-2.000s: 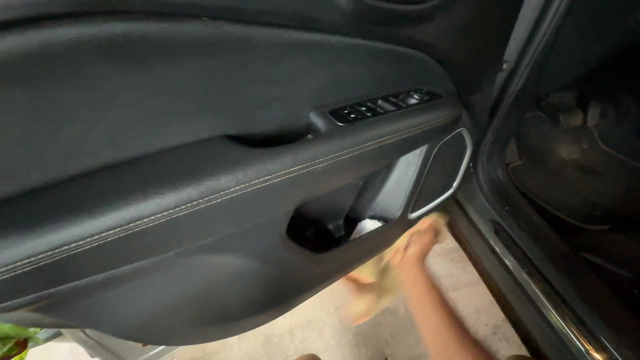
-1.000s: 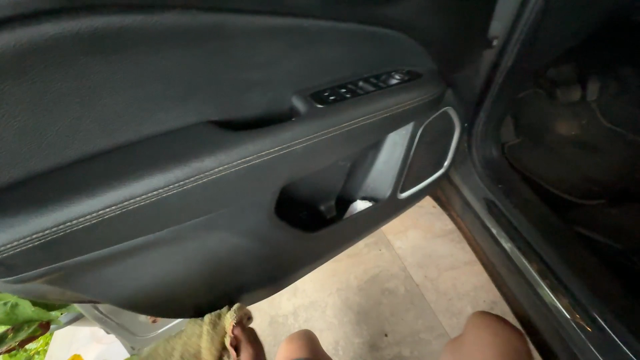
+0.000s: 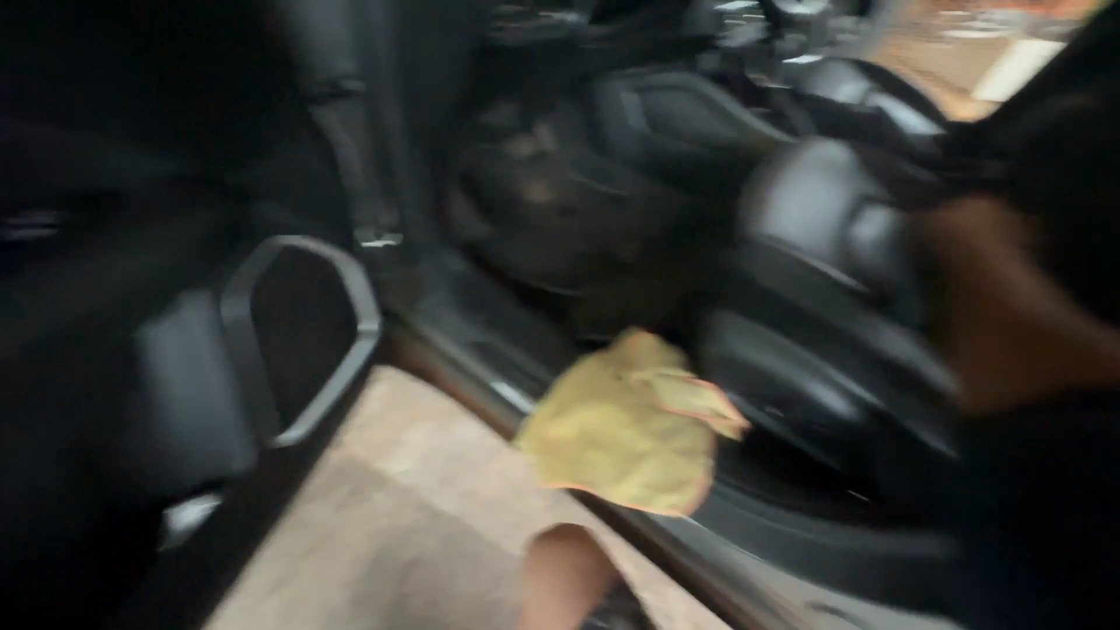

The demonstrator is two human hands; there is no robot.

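Note:
A yellow cloth [image 3: 626,429] with an orange edge lies bunched across the car's door sill [image 3: 499,389], beside the front seat. No fingers show on it. At the right, a strongly blurred bare arm, with what looks like my right hand [image 3: 980,241] at its upper end, is beside the dark seat [image 3: 787,376]. Blur hides its fingers and whether it touches or holds anything. My left hand is not in view. On the open door at the left are a speaker grille with a silver frame [image 3: 372,328] and a door pocket holding a small white thing [image 3: 188,516].
Pale floor tiles [image 3: 420,490] show between the door and the sill. A bare knee [image 3: 564,573] rises at the bottom edge. Beyond the sill lies the dark footwell [image 3: 560,210], with the centre console behind it. The whole view is blurred.
The view has swung right, into the car. The yellow cloth was in a hand at the door's lower edge, then at the lower left; now it lies on the sill with no hand visible on it.

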